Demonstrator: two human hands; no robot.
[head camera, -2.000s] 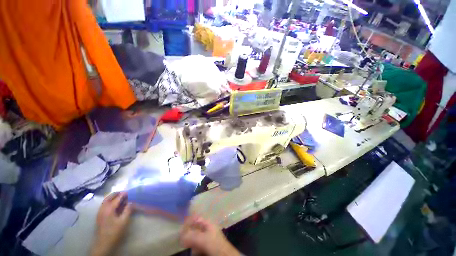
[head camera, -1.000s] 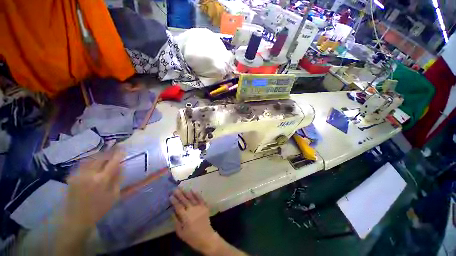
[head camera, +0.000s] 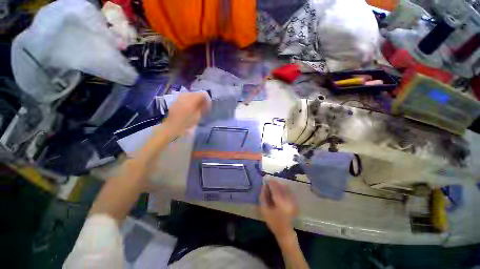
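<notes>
The sewing template (head camera: 226, 142) lies unfolded on the table, left of the needle area. It is a bluish board with two slotted outlines and an orange strip across. No fabric piece shows in its near outline. My left hand (head camera: 188, 110) is beyond the template at the cut-piece stack, its fingertips closed on a grey-blue cut piece (head camera: 222, 106) with a dark edge. My right hand (head camera: 279, 204) is at the template's near right corner, fingers bent and blurred; whether it grips the edge is unclear.
The sewing machine (head camera: 363, 131) stands at right, with a grey-blue cloth patch (head camera: 331, 173) hanging at its head. Behind are a black tray (head camera: 363, 81), a red item (head camera: 287, 73) and a yellow-framed box (head camera: 437, 102). A white bag (head camera: 68, 47) is at far left.
The view has swung left. The template now lies open and flat. My left hand has moved from over the template to the stack; my right hand stays near the template's right edge.
</notes>
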